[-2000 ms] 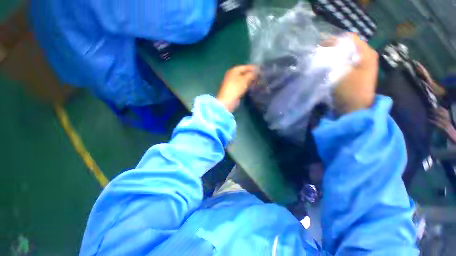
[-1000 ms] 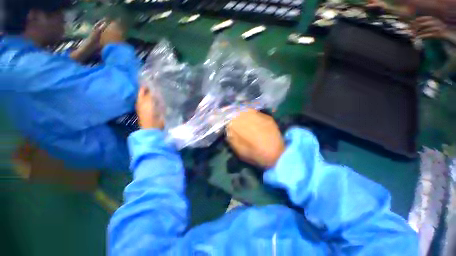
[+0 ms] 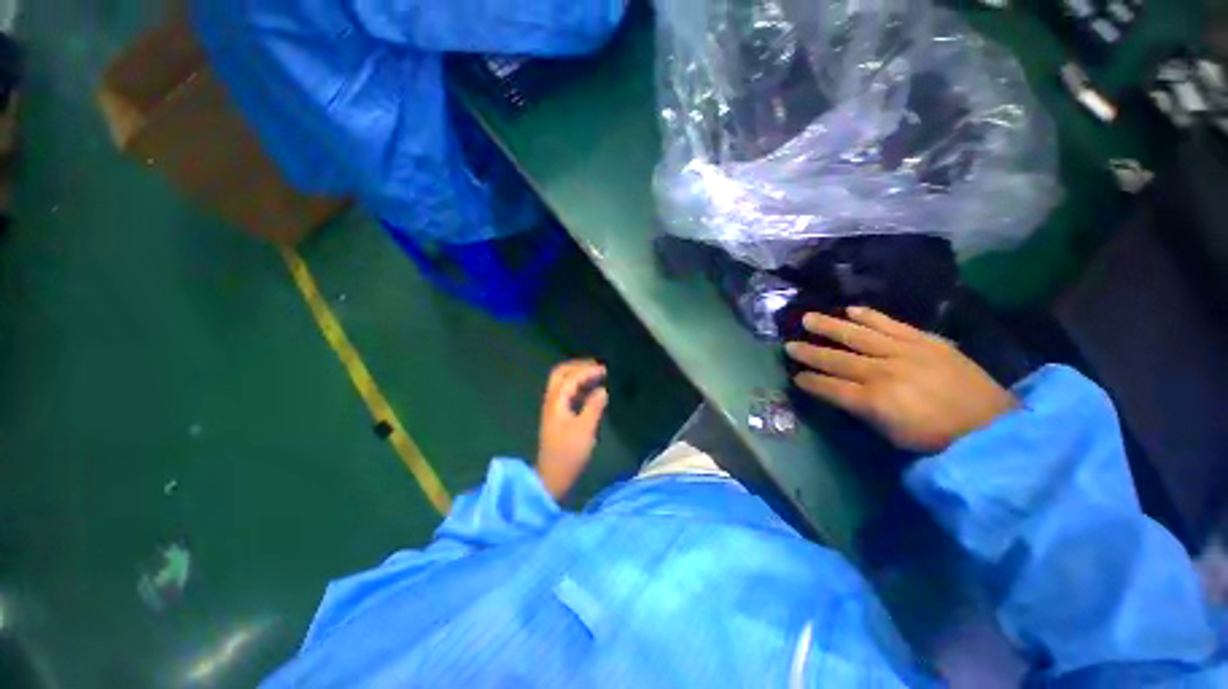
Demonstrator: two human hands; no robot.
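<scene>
A large crinkled clear plastic bag (image 3: 862,148) lies on the green bench, with dark contents showing through it. A heap of small black parts (image 3: 882,276) lies at the bag's near edge. My right hand (image 3: 902,377) rests palm down on the near side of the heap, fingers spread. My left hand (image 3: 572,424) is off the bench edge, above the floor, with its fingers curled and a gap between thumb and fingers; nothing shows in it. A small shiny cluster (image 3: 772,412) lies near the bench edge, too blurred to name.
A worker's blue sleeve (image 3: 391,121) is at the upper left, beside the bench. A brown cardboard box (image 3: 202,135) and a blue stool (image 3: 498,269) are below. A black tray (image 3: 1145,337) is at the right. Pale pieces (image 3: 1088,92) lie at the upper right.
Both hands have let go of the bag, which now lies on the bench. My left hand has moved down past the bench edge. My right hand now lies on the black heap. The view has turned.
</scene>
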